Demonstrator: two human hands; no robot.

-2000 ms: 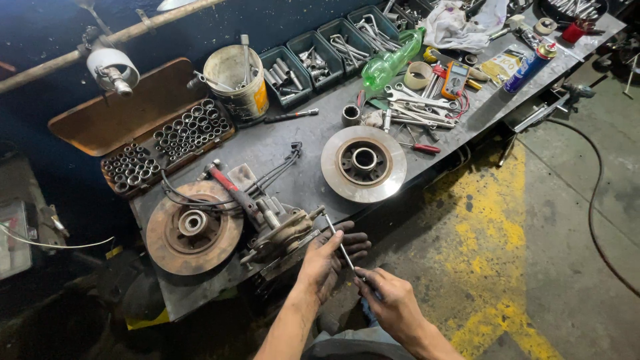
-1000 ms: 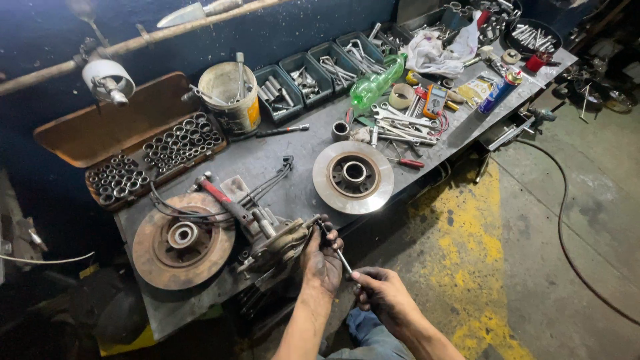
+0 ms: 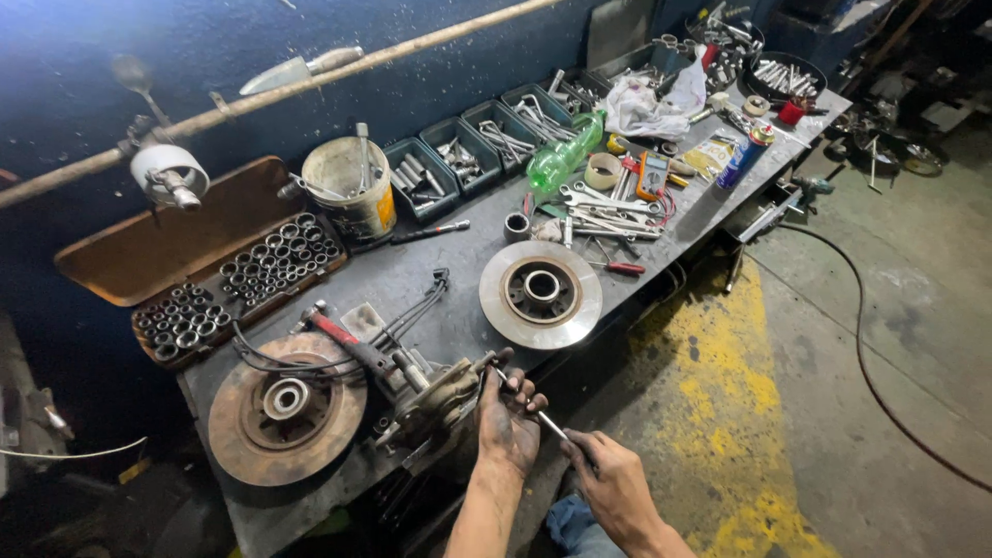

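My right hand (image 3: 608, 469) is closed round the handle of a slim metal-shafted tool (image 3: 552, 425), perhaps a screwdriver. The shaft runs up and left through the curled fingers of my left hand (image 3: 508, 411), which steadies it at the outer edge of a metal brake backing assembly (image 3: 442, 395). My fingers hide where its tip meets the part. Left of the assembly lies a rusty brake disc (image 3: 232, 434), with black cables (image 3: 333, 364) and a red-handled tool (image 3: 345, 337) across it. A shinier brake disc (image 3: 496, 302) rests flat on the bench behind my hands.
An open socket set (image 3: 194, 329) and a dirty bucket (image 3: 329, 205) stand along the wall side of the metal bench (image 3: 457, 267). Tool bins (image 3: 422, 205), a green plastic bottle (image 3: 562, 159), wrenches (image 3: 612, 213), a multimeter (image 3: 653, 172) and a spray can (image 3: 740, 163) lie farther right. A hose (image 3: 860, 333) crosses the floor.
My left hand was opened out beside the shaft two seconds ago; its fingers have since curled round it at the assembly's edge. My right hand still holds the handle.
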